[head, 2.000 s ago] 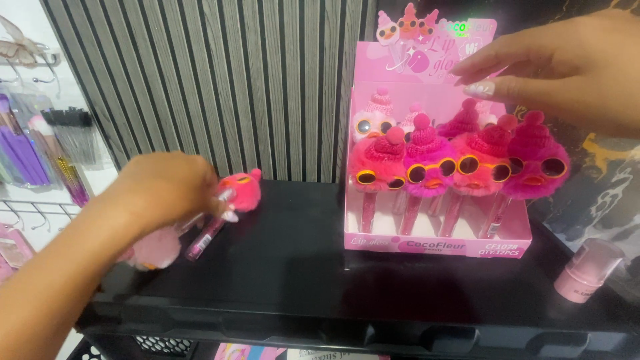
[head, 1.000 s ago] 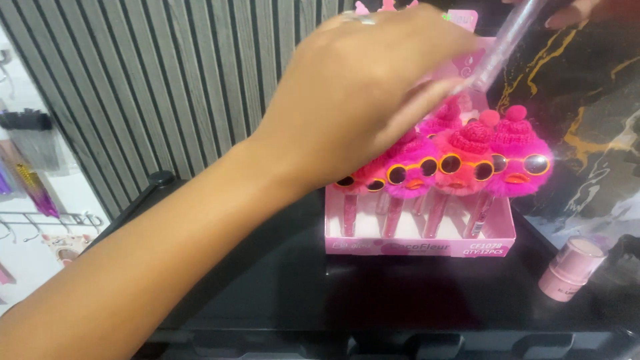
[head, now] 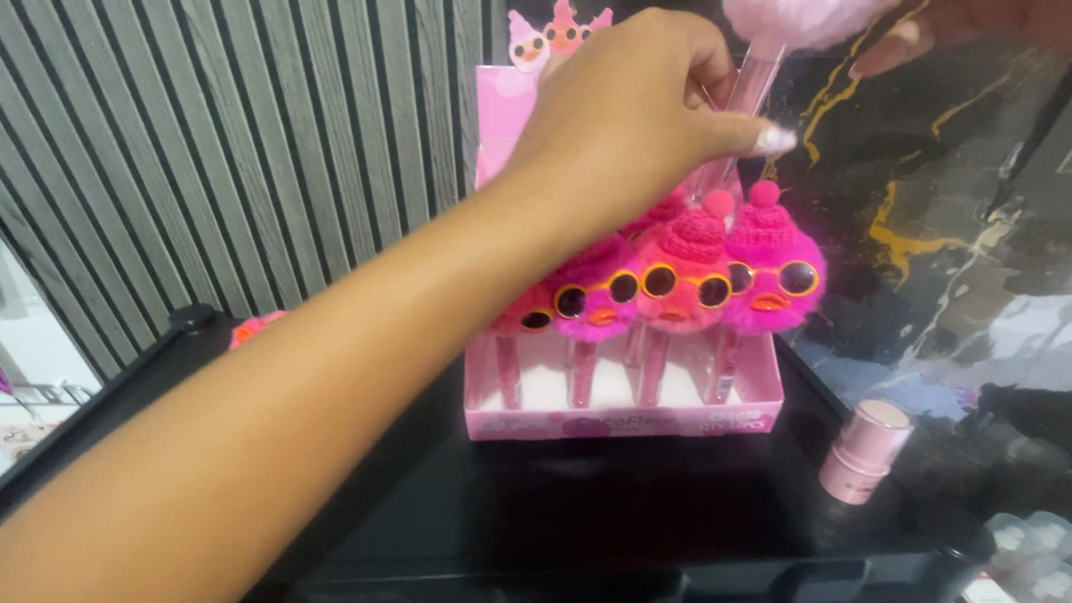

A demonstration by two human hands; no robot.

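My left hand point(head: 645, 100) reaches over the pink cardboard display box point(head: 624, 423), its thumb and fingers closed around the clear tube of a lip gloss point(head: 754, 79). That gloss has a pale pink fluffy top, cut off by the upper frame edge; the tube's lower end is behind the front row. Near the fluffy top, at the upper right, is my right hand point(head: 904, 46), partly out of view and blurred; whether it touches the gloss cannot be told. Lip glosses with furry faces, knitted hats and sunglasses point(head: 682, 280) stand upright in the box. My forearm hides its left side.
A small pink cylindrical container point(head: 865, 452) stands right of the box on the black shelf point(head: 586, 519). Behind my forearm a coral-pink fluffy item point(head: 255, 328) partly shows. Grey slatted panelling point(head: 251, 126) and a black marbled wall point(head: 946, 167) are behind; clear containers sit at lower right.
My left hand has moved from the items at the left of the shelf to above the display box. A gloss tube is now in its fingers. The view has shifted somewhat.
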